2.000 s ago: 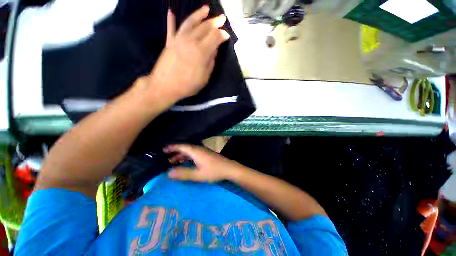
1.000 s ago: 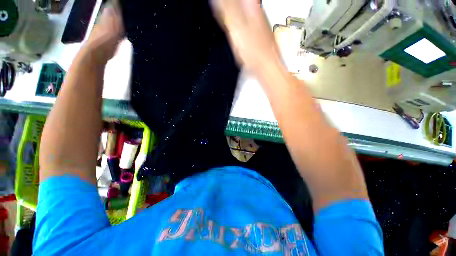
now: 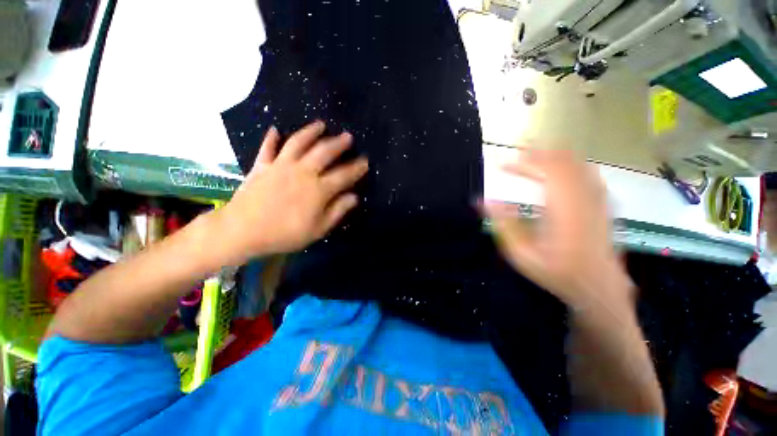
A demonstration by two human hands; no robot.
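Note:
A large black fabric panel (image 3: 383, 102) lies over the white table and hangs over its front edge onto my lap. My left hand (image 3: 298, 192) rests on the panel's left part with fingers spread. My right hand (image 3: 558, 221) is blurred, just right of the panel's right edge, with thumb and fingers apart. I see nothing held in it.
The cream sewing machine (image 3: 613, 43) stands at upper right. Snips (image 3: 680, 183) and a yellow-green ring (image 3: 726, 204) lie at right. A green tray (image 3: 34, 123) is at left, above a lime basket (image 3: 209, 328). Black cloth (image 3: 690, 315) hangs at lower right.
The panel has been spread lower and wider across the table edge and my lap. Both hands have come down from the top of the picture, the left now flat on the cloth.

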